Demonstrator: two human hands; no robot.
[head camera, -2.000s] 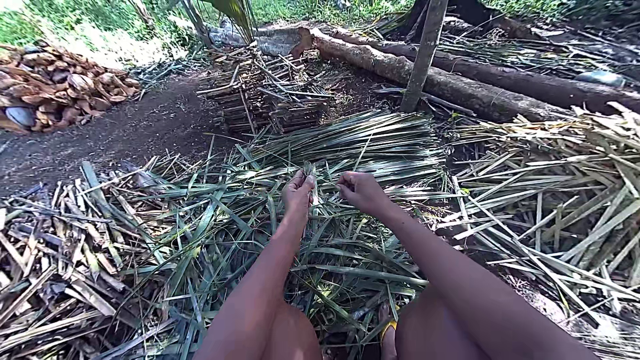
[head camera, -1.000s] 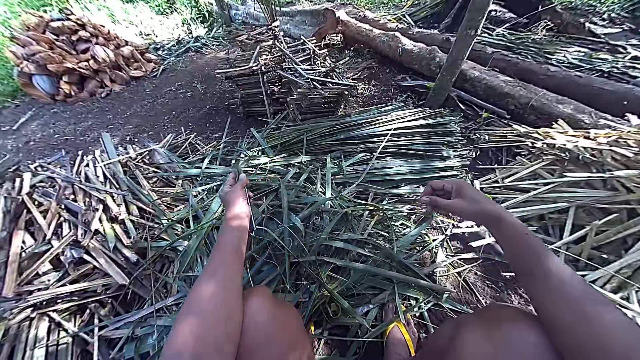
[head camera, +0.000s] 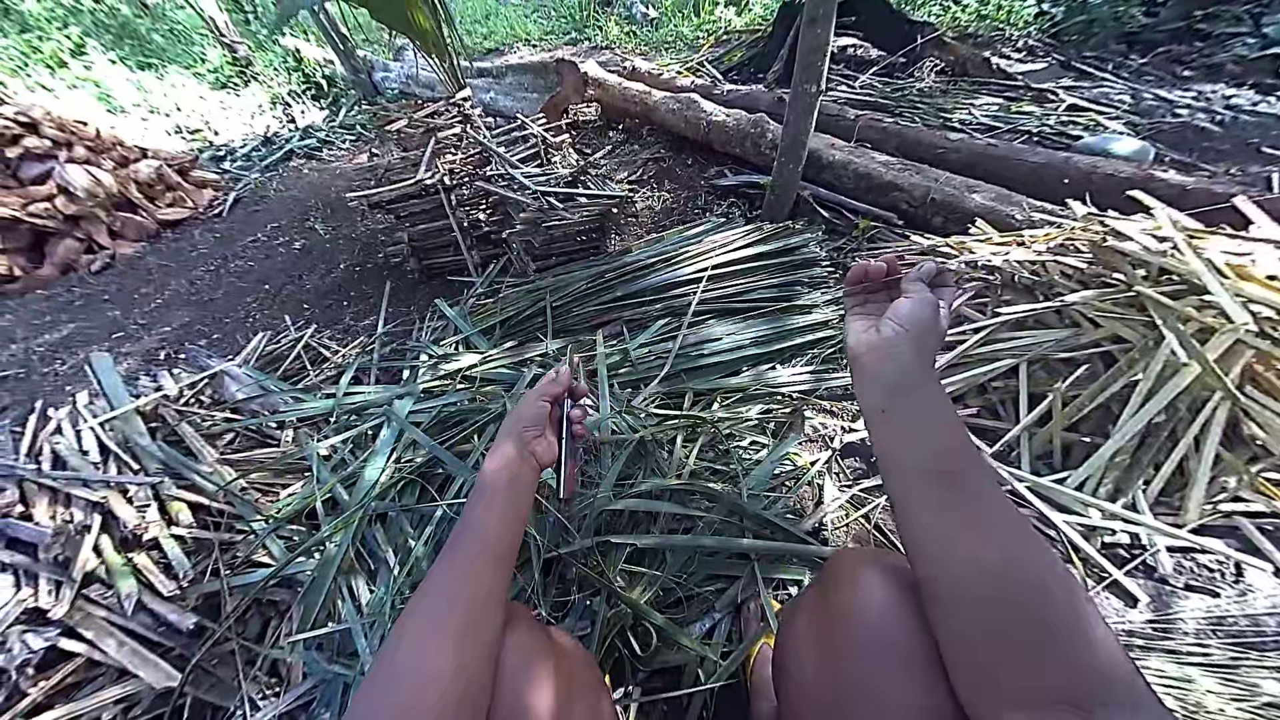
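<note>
My left hand (head camera: 545, 420) is closed around a slim knife (head camera: 566, 445), whose dark and silvery length hangs below the fingers over the cut green leaf strips (head camera: 640, 520). Raised at the right, my right hand (head camera: 900, 300) pinches what looks like a very thin strand between thumb and fingers; it is too fine to tell clearly. Between and beyond the hands lies a laid bundle of long green palm leaf strips (head camera: 690, 290).
Pale dry strips (head camera: 1130, 390) are heaped at the right, cut stalk pieces (head camera: 120, 560) at the left. Behind stand a stack of sticks (head camera: 500, 220), an upright post (head camera: 803, 110) and felled logs (head camera: 880, 180). Coconut husks (head camera: 90, 190) lie piled at the far left.
My right hand has moved away from the left hand, out to the right, and is now raised higher than a second ago, beside the dry strips.
</note>
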